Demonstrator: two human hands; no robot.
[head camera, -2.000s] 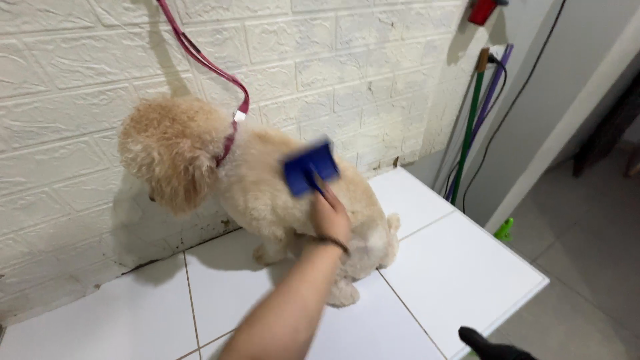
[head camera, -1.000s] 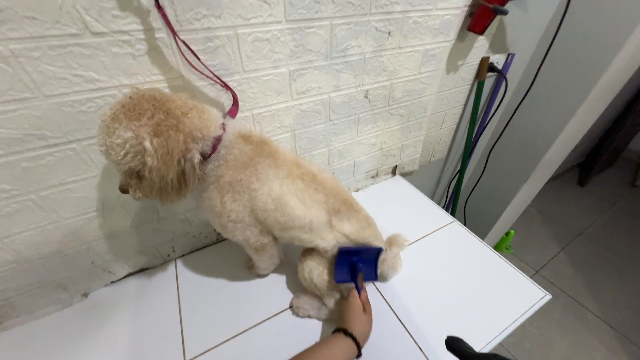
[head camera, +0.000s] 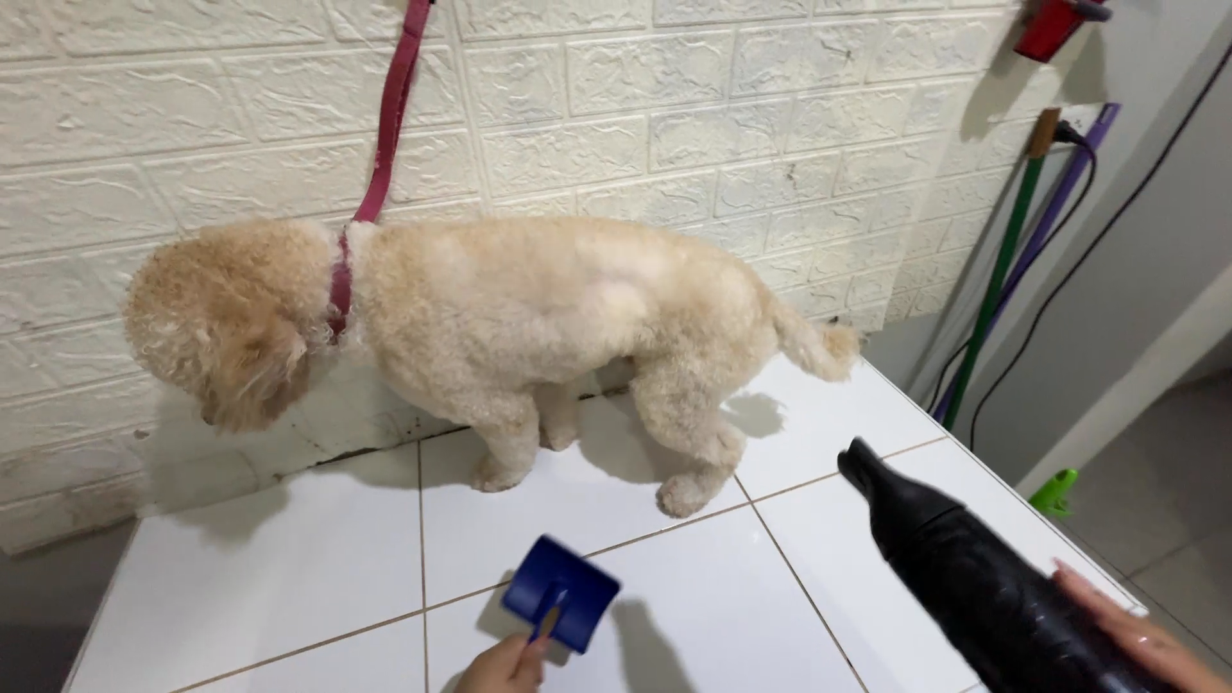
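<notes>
A curly cream-coloured dog (head camera: 577, 298) stands on the white tiled table (head camera: 318, 568), head lowered to the left, with a dark pink collar (head camera: 341, 284) and a leash (head camera: 393, 115) running up the wall. My left hand (head camera: 502, 666) grips the handle of a blue slicker brush (head camera: 562, 593), which is held over the table in front of the dog, apart from its coat. At the lower right my right hand (head camera: 1141, 630) is around a black hair dryer (head camera: 991, 577); its nozzle points up and left, toward the dog's hind end. Part of this hand is out of view.
Behind the dog is a cream brick-patterned wall (head camera: 664, 87). Past the table's right edge a green pole (head camera: 996, 289) and a purple pole (head camera: 1044, 217) lean beside a black cable (head camera: 1088, 241). A red object (head camera: 1049, 29) hangs above, and a green object (head camera: 1054, 493) shows lower down.
The dog has risen from sitting to standing. The brush has come off its hindquarters and moved down, away from the dog. More of the dryer is in view.
</notes>
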